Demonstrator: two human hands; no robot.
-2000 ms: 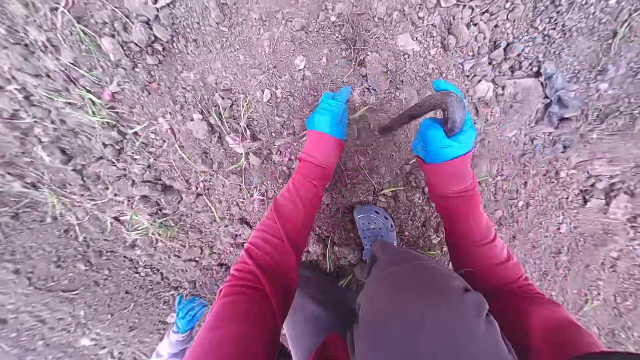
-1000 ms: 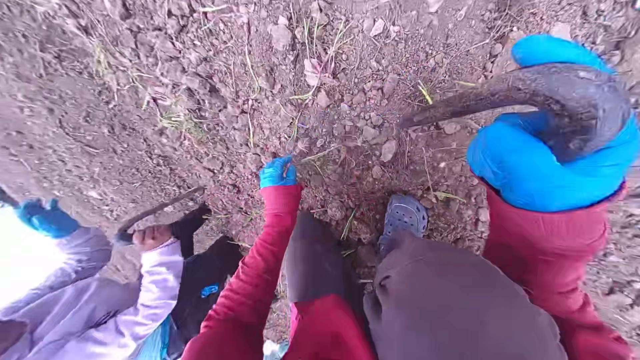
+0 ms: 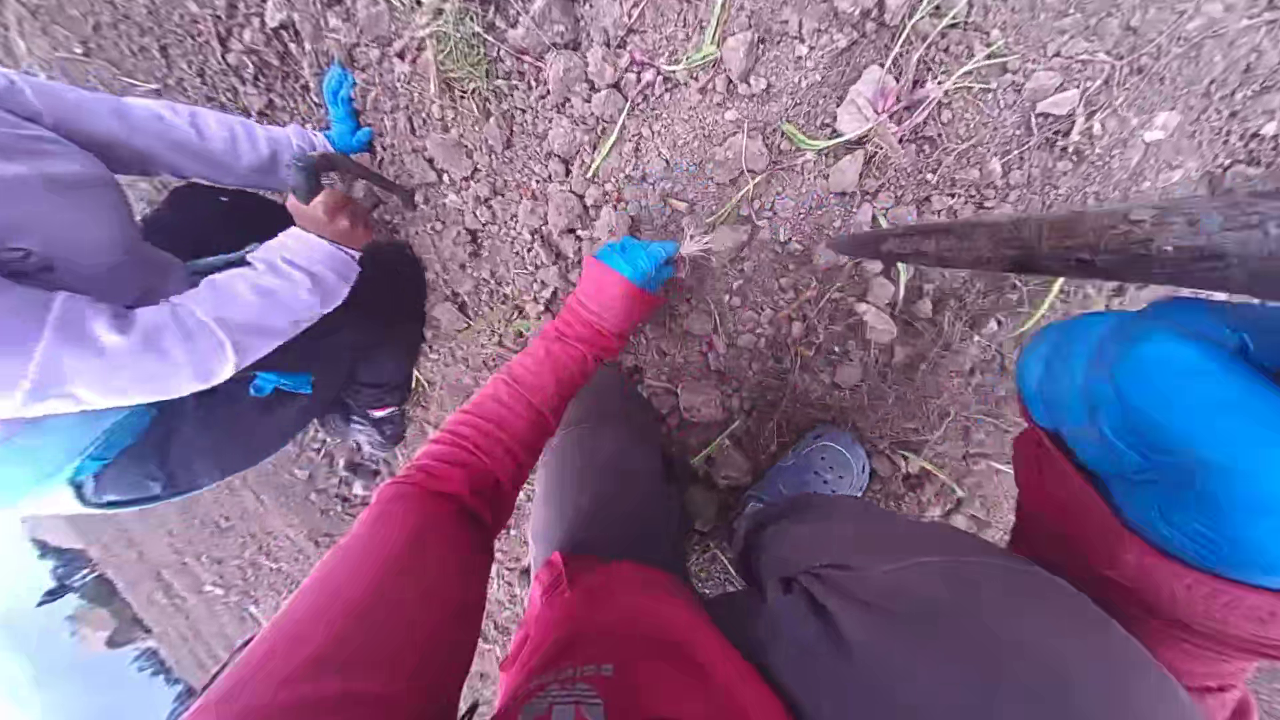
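My left hand (image 3: 640, 263), in a blue glove, is low over the soil near the middle of the view. Its fingers are closed on a small tuft of pale, fibrous roots (image 3: 695, 247). Large and close at the right edge is my right hand (image 3: 1160, 430), also blue-gloved, closed around the curved part of a dark tool (image 3: 1080, 243), whose material I cannot tell. The tool's tapered end points left, a little to the right of the roots. The upper part of the tool and some of my right fingers lie beyond the frame.
A co-worker (image 3: 150, 290) crouches at the left, holding a similar curved tool (image 3: 365, 178). Uprooted plants with purplish bulbs (image 3: 870, 105), loose green leaves (image 3: 710, 45) and clods lie on the soil above my hands. My clog (image 3: 820, 465) stands on the ground between them.
My right hand and its tool look much nearer the camera than two seconds ago and have moved to the right edge. The view has shifted left, showing more of the co-worker.
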